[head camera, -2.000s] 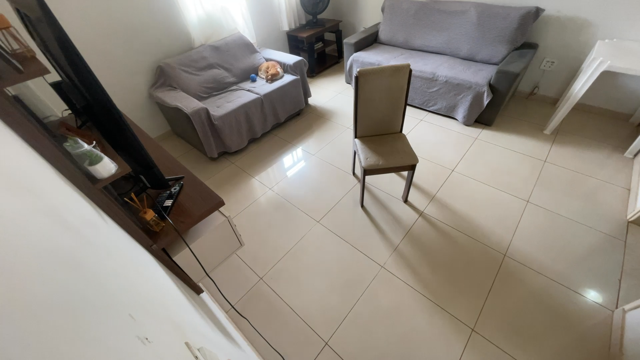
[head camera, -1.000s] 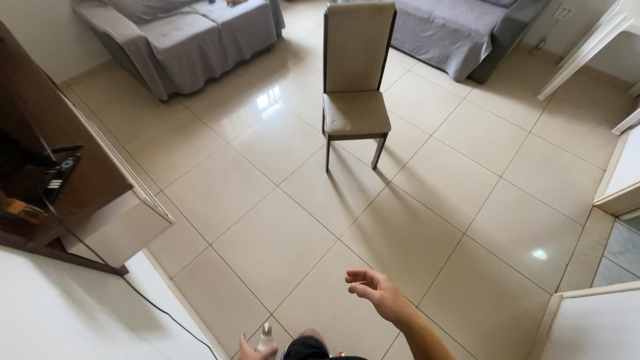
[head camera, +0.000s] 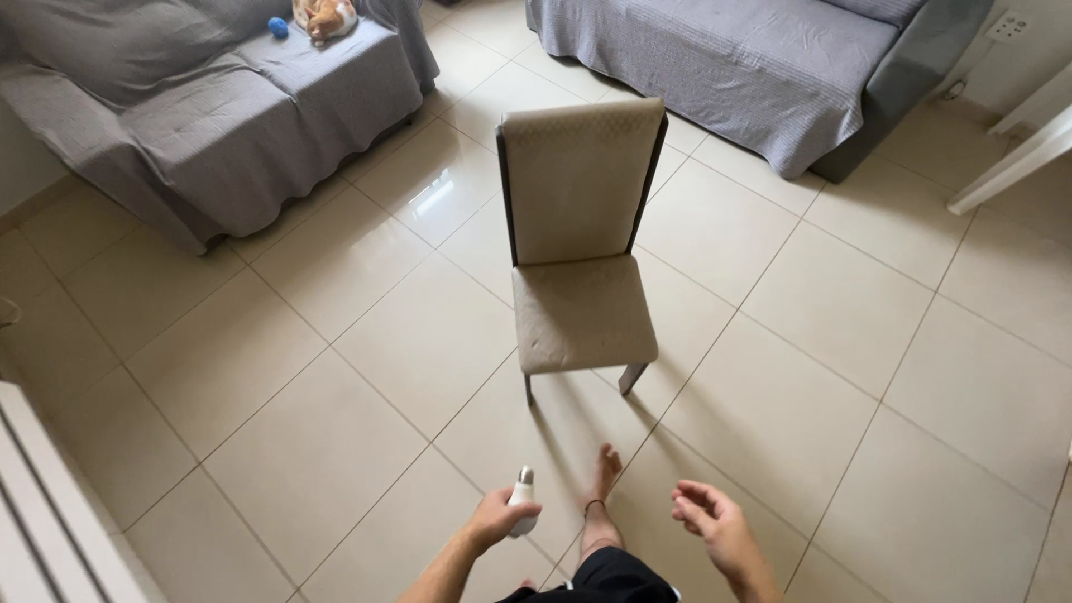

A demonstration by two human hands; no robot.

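A white light bulb (head camera: 523, 504) with a metal screw base pointing up is held in my left hand (head camera: 496, 521), at the lower middle of the view. To the right, my right hand (head camera: 710, 521) is raised above the floor, holding nothing, its fingers slightly curled and the thumb near them. Just ahead of both hands stands an upholstered beige chair (head camera: 584, 314) with dark legs and side rails, its seat facing me. One bare foot (head camera: 606, 469) is on the floor between my hands and the chair.
Cloth-covered grey sofas stand at the upper left (head camera: 209, 126) and upper right (head camera: 712, 67). A cat (head camera: 327, 18) lies on the left one beside a blue ball (head camera: 278, 28). White furniture legs (head camera: 1013, 159) are at the right; a white slatted edge (head camera: 50, 511) is at lower left.
Both hands were absent two seconds ago and now show, the left with the bulb. The chair is nearer to me, and a bare foot has come forward toward it.
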